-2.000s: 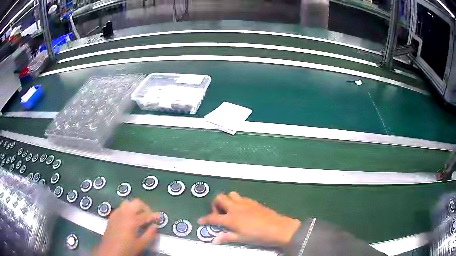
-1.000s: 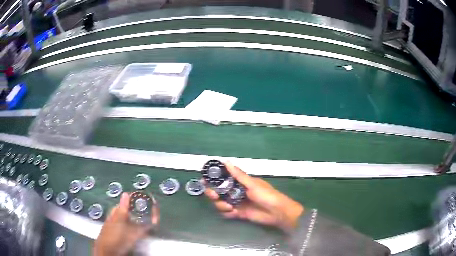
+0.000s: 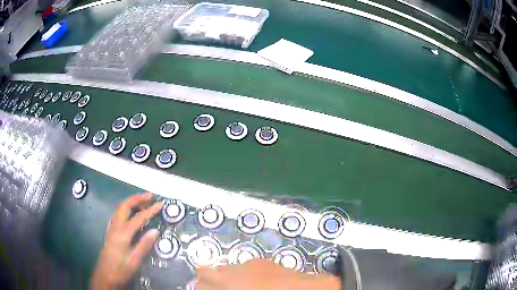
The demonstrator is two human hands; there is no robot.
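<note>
A clear blister tray lies in front of me with two visible rows of round ringed components in its pockets. My left hand is at the tray's left side, fingers apart and empty, fingertips beside the leftmost components. My right hand reaches across the tray's lower part, cut off by the bottom edge; its fingertips are unclear and I cannot tell whether it holds anything. It hides part of the tray.
Loose ringed discs stand on the green belt; one disc sits apart at near left. A glaring tray is at the left edge, another at the right edge. Beyond are a cloudy tray, lidded box, white card and blue object.
The view has tilted down, showing the filled tray. Both hands held components one second ago; my left hand is now empty and open. My right hand has moved down over the tray.
</note>
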